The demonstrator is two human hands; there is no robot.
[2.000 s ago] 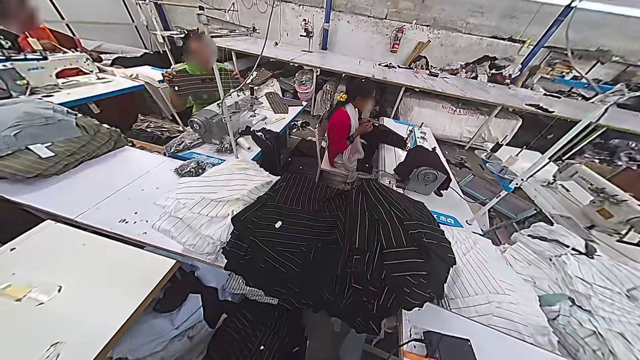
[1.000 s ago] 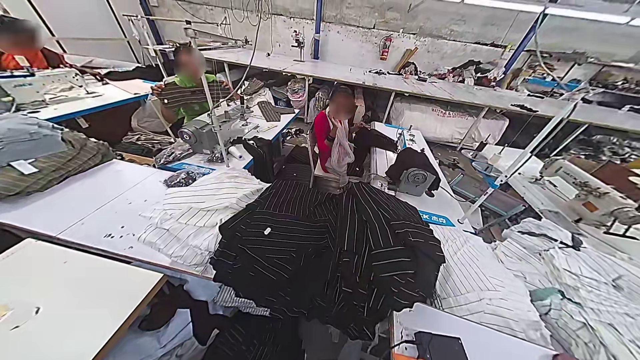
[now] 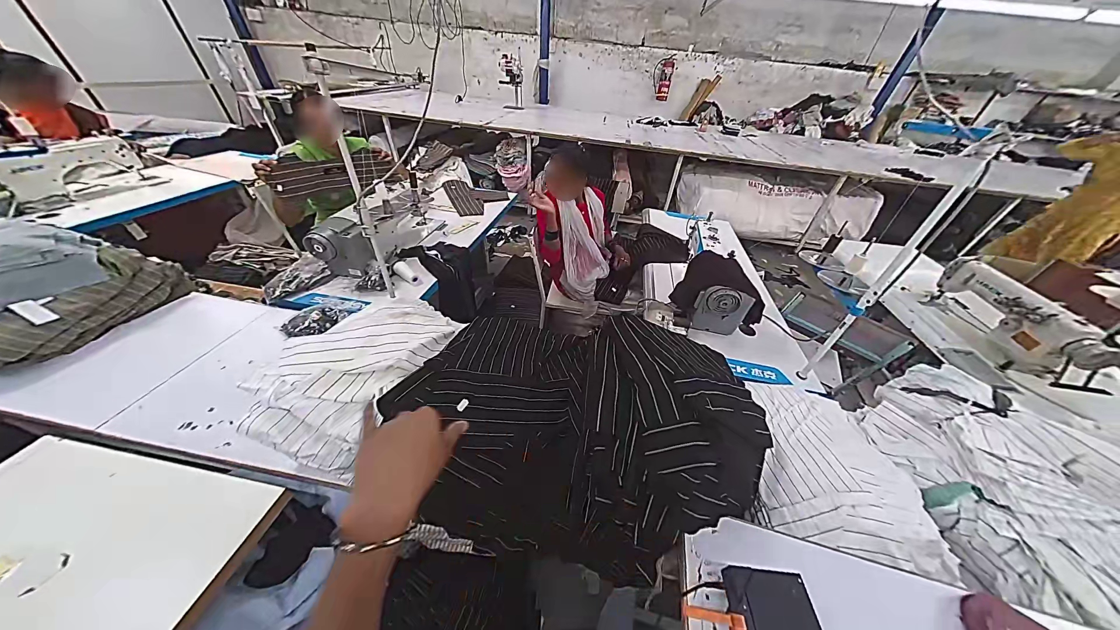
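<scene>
My left hand wears a metal bracelet and reaches over the left side of a heap of black striped fabric. Its thumb is spread and nothing shows in its grasp; whether the fingertips touch the cloth I cannot tell. A small white tag lies on the black fabric just past the thumb. White striped fabric lies beyond and left of the hand, and more white striped fabric sits right of the black heap. My right hand is not visible.
A white tabletop is near left; a black box-like object sits near right. A maroon thing shows at the bottom edge. Beyond the heap, a person in red and a person in green sit by sewing machines. Another person is far left.
My left hand has come into view over the black fabric. The person in red now has one hand raised. The maroon thing has appeared at the bottom right.
</scene>
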